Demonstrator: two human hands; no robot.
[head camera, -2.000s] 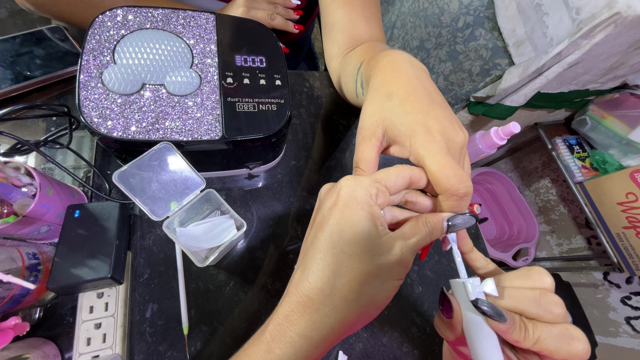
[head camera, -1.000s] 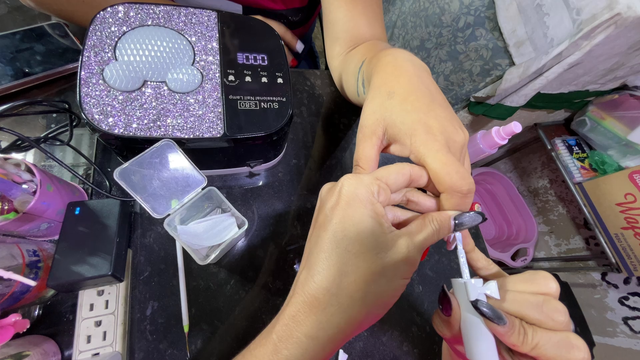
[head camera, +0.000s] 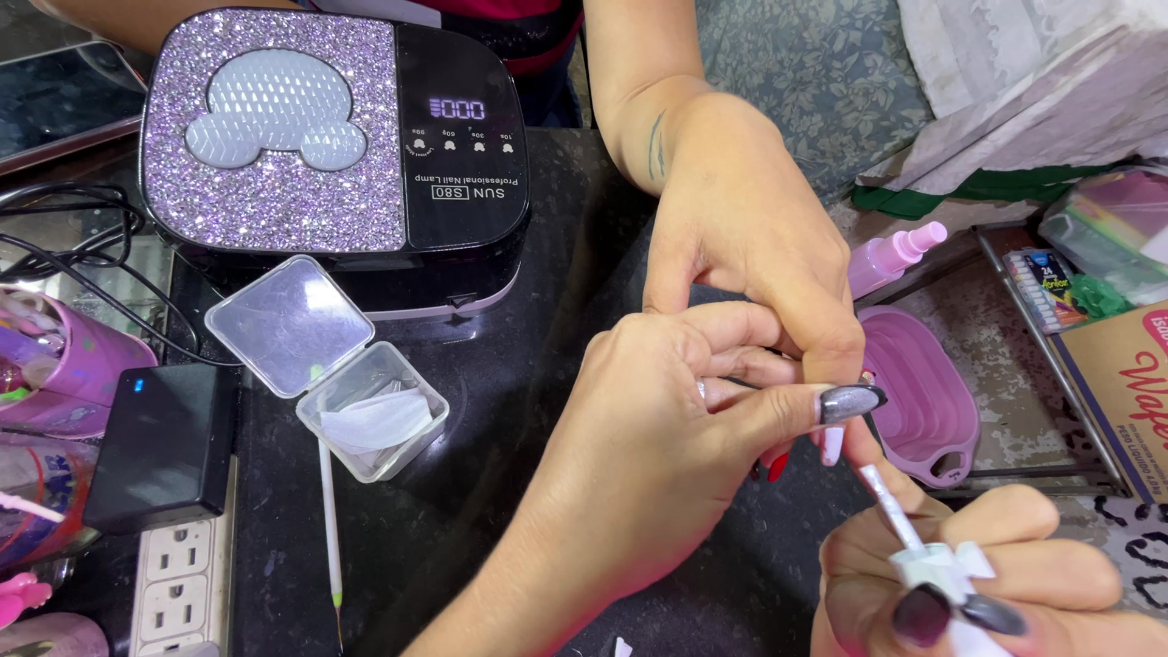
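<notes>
My left hand (head camera: 666, 411) is closed around a finger of another person's hand (head camera: 748, 219), which reaches in from the top. My left thumb lies near that finger's pale nail (head camera: 831, 444). At the lower right my right hand (head camera: 985, 566) holds a nail polish brush (head camera: 894, 511) by its white cap, close to the bottle, which is partly hidden by my fingers. The brush tip points up toward the pale nail, with a small gap between them. Red nails show partly beneath my left hand.
A glittery nail lamp (head camera: 283, 128) stands at the back left. Before it are an open clear plastic box (head camera: 374, 411), a thin brush (head camera: 329, 529), a black adapter (head camera: 162, 447) and a power strip (head camera: 173, 584). At right are a pink spray bottle (head camera: 894, 260), a pink basin (head camera: 922, 392) and a cardboard box (head camera: 1118, 392).
The brush has come off the nail and drawn back down toward the lower right with my right hand. My left hand keeps its hold. The other person's second hand has left the top edge.
</notes>
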